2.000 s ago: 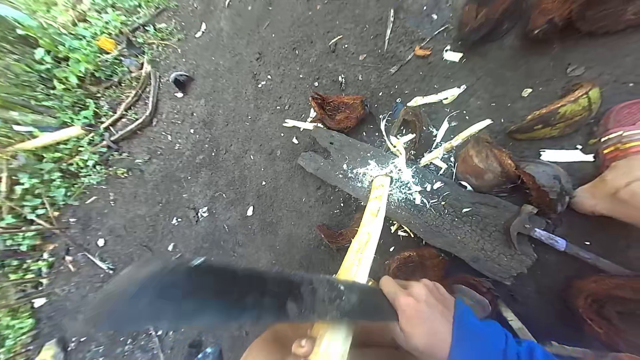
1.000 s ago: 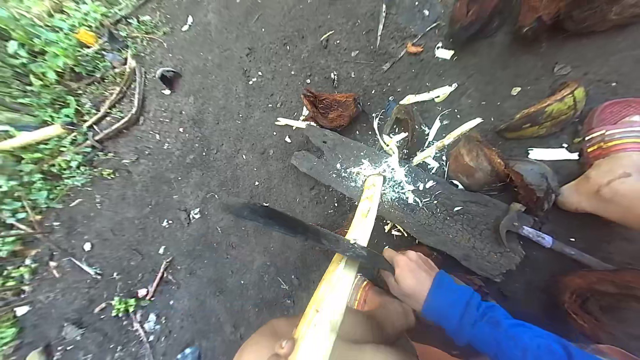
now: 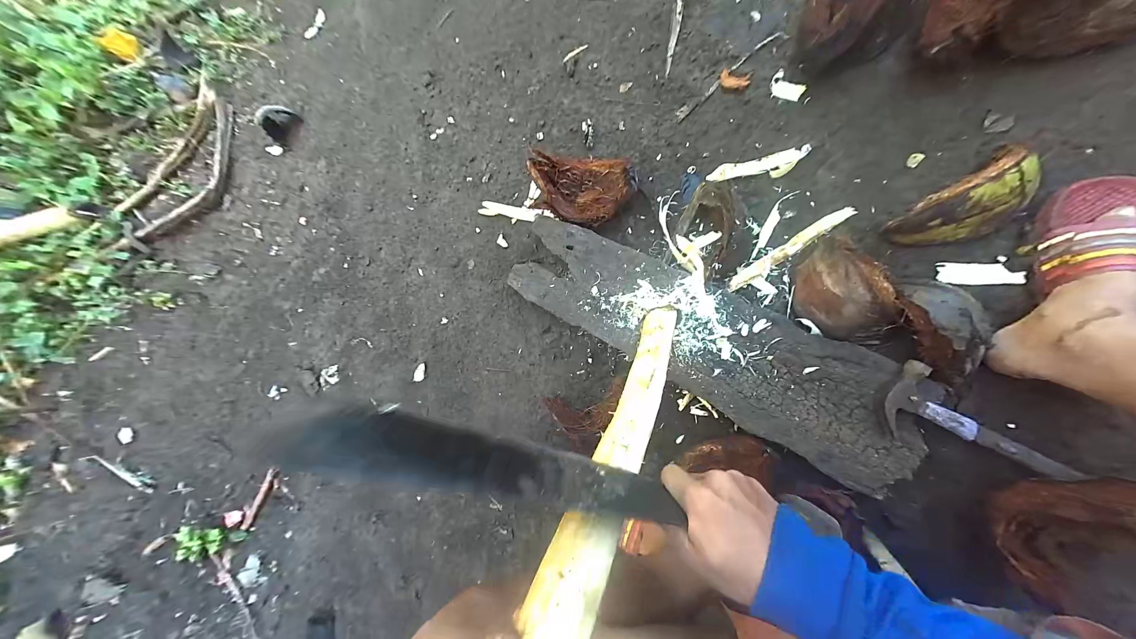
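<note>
My right hand (image 3: 723, 524), in a blue sleeve, is closed round the handle of a machete (image 3: 461, 457). The dark blade, blurred at its far end, points left and crosses over a peeled pale wooden pole (image 3: 635, 417). The pole's far end rests on a weathered wooden board (image 3: 790, 390) on the ground, among fine shavings (image 3: 688, 311). The near end runs out of the bottom of the view. My left hand is not seen.
Coconut husks (image 3: 581, 186) lie round the board. A claw hammer (image 3: 950, 417) rests on its right end. A foot in a red sandal (image 3: 1078, 240) is at the right edge. Peeled strips (image 3: 790, 248) lie beyond the pole, green plants (image 3: 71, 160) at the left.
The machete and my right hand have shifted along the pole; the blade crosses it at changing angles between frames. The pole's far end stays on the board.
</note>
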